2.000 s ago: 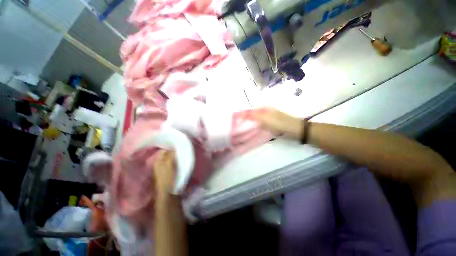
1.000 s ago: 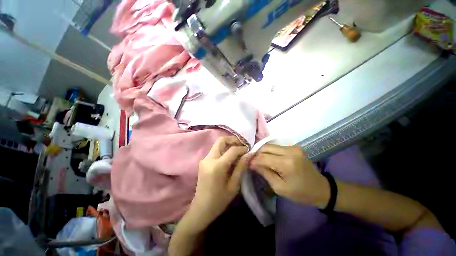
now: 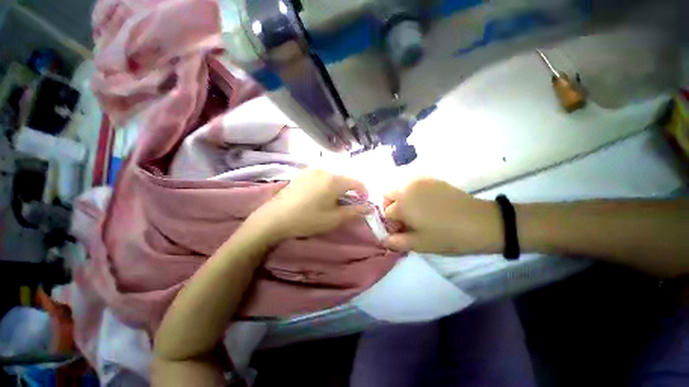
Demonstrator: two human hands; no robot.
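A dusty pink garment piece [image 3: 302,264] with white lining [image 3: 412,291] lies across the front of the table, and its lower edge hangs over the table's edge. My left hand [image 3: 317,204] pinches the fabric's edge just in front of the needle area. My right hand [image 3: 434,219] pinches the same edge close beside it, a small white strip showing between the hands. The presser foot area [image 3: 363,143] of the sewing machine is brightly lit, just behind my hands; the fabric directly under it is lost in glare.
A wooden-handled awl or screwdriver [image 3: 566,92] lies on the table at right. Part of a snack packet [image 3: 678,125] shows at the right rim. A paler pink garment pile [image 3: 155,45] is behind at left. Plastic bags and an orange thing are at lower left.
Both hands and the held edge have moved from the table's front edge up near the needle. The pink fabric now spreads across the table front. The view is closer to the machine.
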